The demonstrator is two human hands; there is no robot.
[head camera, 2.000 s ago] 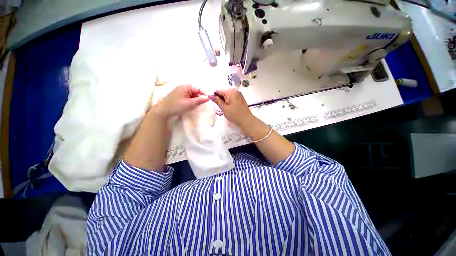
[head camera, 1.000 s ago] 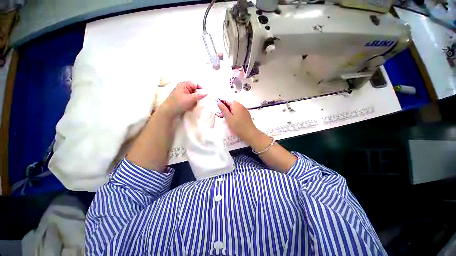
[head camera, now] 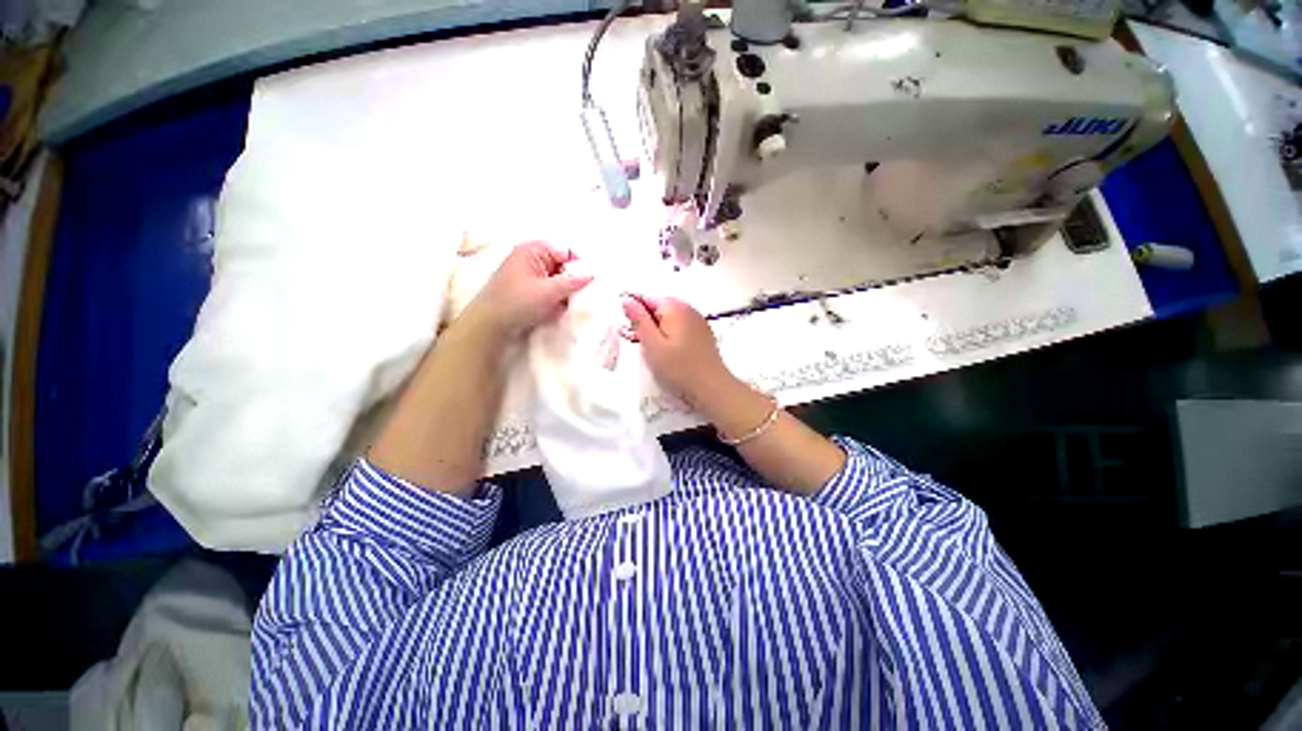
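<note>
An off-white garment piece [head camera: 271, 371] lies over the left of the white table, and a part of it hangs over the front edge between my arms. My left hand [head camera: 531, 286] pinches the cloth just left of the needle area, fingertips together. My right hand [head camera: 665, 340] is a little to its right, fingers closed at the cloth's right edge; the overexposed cloth there makes the grip hard to see in detail. The presser foot area [head camera: 683, 229] of the sewing machine [head camera: 914, 114] is just beyond my hands, brightly lit, and the cloth is in front of it.
A lamp stick [head camera: 606, 157] on a grey cable hangs left of the needle. Blue trays flank the white table [head camera: 857, 350], which has a printed ruler scale. A pale spool [head camera: 1164, 256] lies in the right tray. A crumpled cream heap [head camera: 169, 650] is at lower left.
My hands were together at the fingertips two seconds ago and are now slightly apart. My right hand has shifted down a little. The cloth has barely moved.
</note>
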